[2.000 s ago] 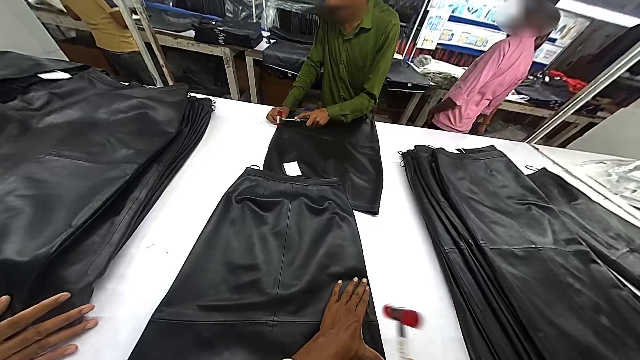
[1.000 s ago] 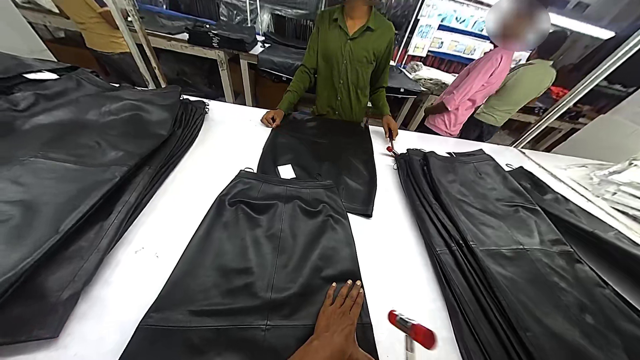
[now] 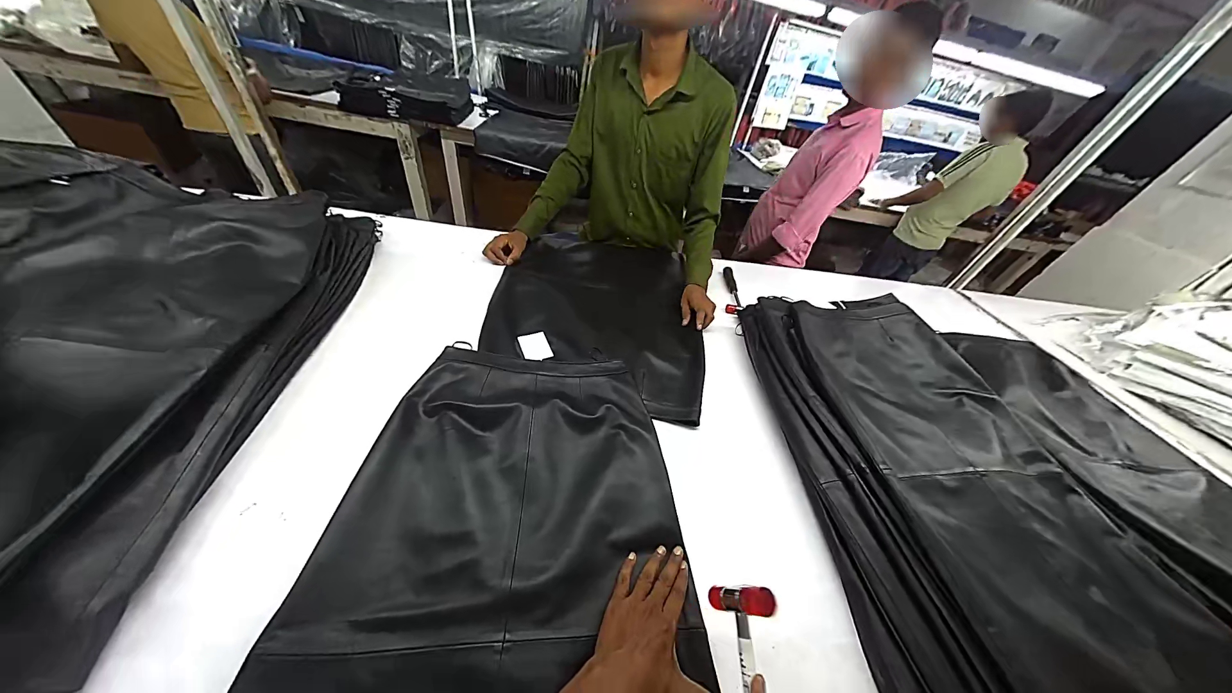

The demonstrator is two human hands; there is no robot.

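Observation:
My left hand (image 3: 640,621) lies palm down, fingers spread, on the lower right part of a black leather skirt (image 3: 462,500). At the bottom edge only a fingertip of my right hand (image 3: 757,683) shows, on the handle of a small mallet with red faces (image 3: 741,602); the rest of that hand is out of frame. The mallet head is just right of the skirt's side edge. Beyond the skirt's waistband lies a second black leather skirt (image 3: 597,298), with a white tag (image 3: 535,346) near where the two meet.
Across the white table (image 3: 260,510) a person in a green shirt (image 3: 645,154) rests both hands at the far skirt. Black leather skirts are piled at left (image 3: 125,289) and right (image 3: 924,433). A black-handled tool (image 3: 730,281) lies near the right pile. Other people are behind.
The person opposite has moved their hands apart to the far skirt's sides. A hand seen at the lower left two seconds ago is out of view. My left hand stays on the near skirt.

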